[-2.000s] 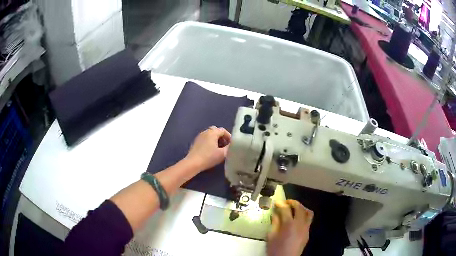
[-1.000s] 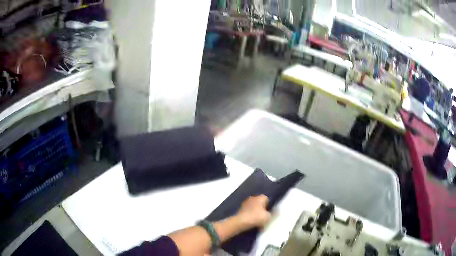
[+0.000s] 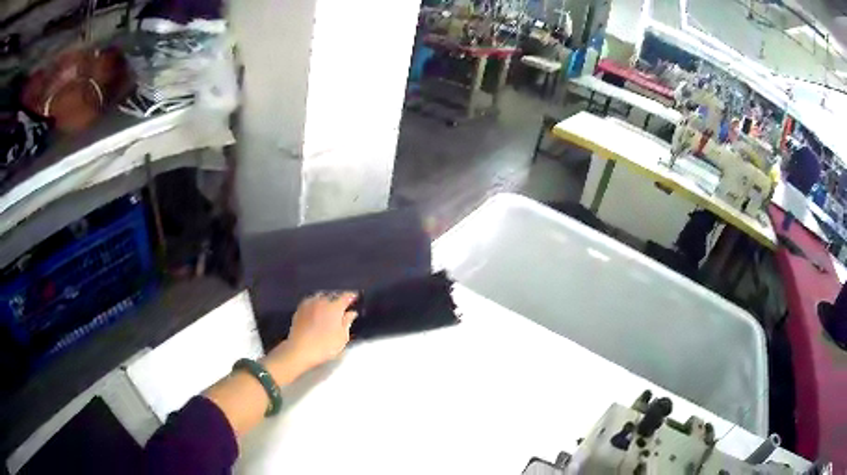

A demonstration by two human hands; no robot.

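The dark folded stack of fabric panels [image 3: 344, 255] lies at the far left of the white table [image 3: 399, 399], its layered jagged edge facing right. My left hand [image 3: 323, 327] is on the near side of the stack, fingers bent at the fabric; whether it grips a panel is unclear. A green bangle is on that wrist. The top of the cream sewing machine [image 3: 650, 445] shows at the lower right, cut off by the frame edge. My right hand is out of the picture.
A translucent white bin [image 3: 613, 306] stands behind the table. A concrete pillar [image 3: 348, 111] rises behind the stack. A blue crate [image 3: 79, 278] is at left under a loaded shelf. More dark cloth [image 3: 84, 441] lies at lower left. A red-covered table [image 3: 813, 343] is at right.
My left hand has moved left from the single dark panel beside the machine to the stack. That panel no longer shows at its former place. The view has swung left and up from the needle area.
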